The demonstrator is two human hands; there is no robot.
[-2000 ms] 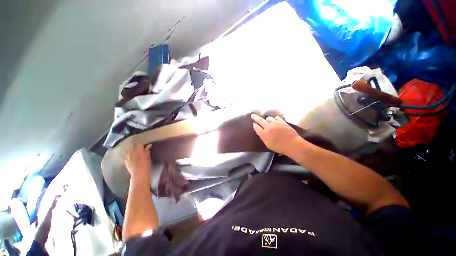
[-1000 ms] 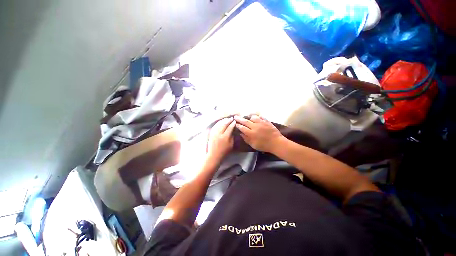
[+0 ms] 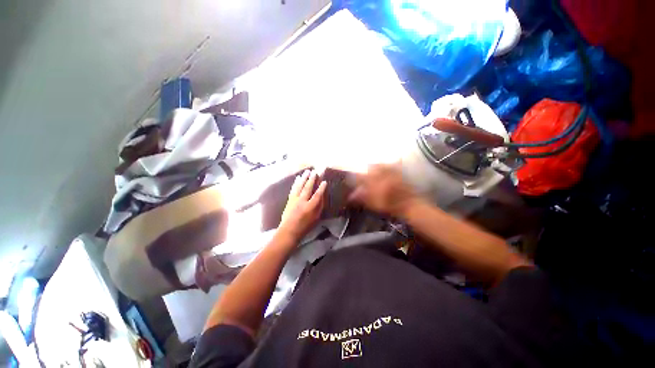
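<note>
A garment with a dark brown panel (image 3: 188,236) and light grey cloth lies over the beige padded ironing board (image 3: 136,248). Bright light washes out part of the panel. My left hand (image 3: 305,205) lies flat on the dark panel near the board's middle, fingers apart, pointing away from me. My right hand (image 3: 384,190) is blurred just right of it, over the right part of the dark cloth; its fingers and any grip cannot be made out. The steam iron (image 3: 460,147) with a reddish-brown handle stands on a whitish cloth at the board's right.
A crumpled grey and brown garment pile (image 3: 169,158) lies behind the board at left. A blue box (image 3: 175,97) stands by the wall. An orange-red bag (image 3: 553,147) and blue plastic bags (image 3: 549,68) are at right. A white side table (image 3: 64,309) is at lower left.
My left hand moved from the board's left end to the middle, beside my right hand. My right hand has since shifted a little right, away from it. The camera view has also shifted.
</note>
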